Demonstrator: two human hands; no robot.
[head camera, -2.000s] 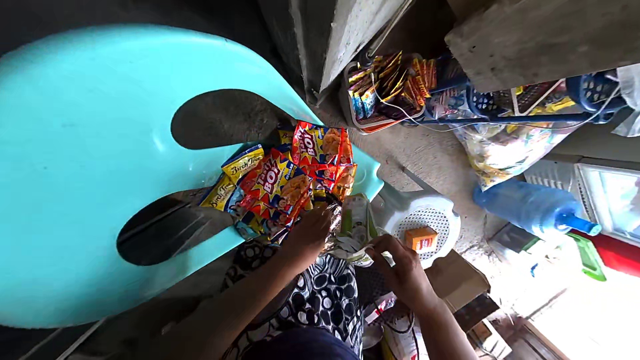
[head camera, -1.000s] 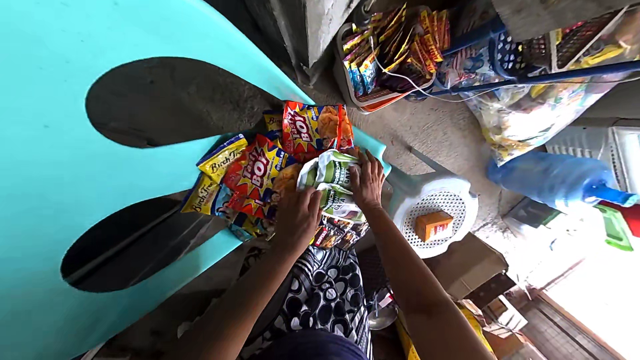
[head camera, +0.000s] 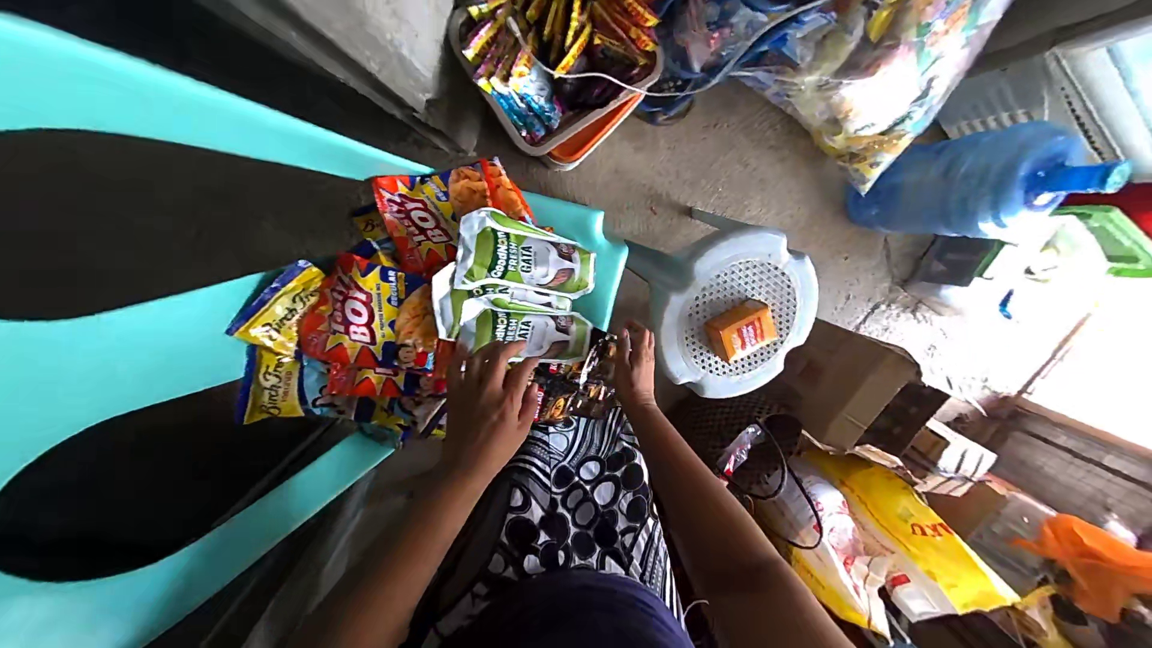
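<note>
Several green and white pouches of coconut milk (head camera: 526, 261) lie overlapping on the turquoise plastic chair (head camera: 589, 236). My left hand (head camera: 490, 396) rests with spread fingers at the lower edge of the lowest pouch. My right hand (head camera: 635, 364) is at the right end of some dark, shiny sachets (head camera: 571, 389) by my lap; whether it grips them I cannot tell. To the left of the pouches are red and blue Tasty Boy packs (head camera: 355, 315) and yellow and blue Birch Tree packs (head camera: 279, 306), piled on one another.
An orange box (head camera: 741, 330) sits on a pale plastic stool (head camera: 670, 346) to the right. A basket of sachets (head camera: 576, 135), a filled clear bag (head camera: 864, 108) and a blue water jug (head camera: 954, 184) are farther off. A cardboard box (head camera: 846, 378) and yellow bags (head camera: 936, 531) lie at the lower right.
The green pouches, held between both hands one second ago, now lie spread over the packs. My hands have moved down toward the dark sachets. The view has moved closer.
</note>
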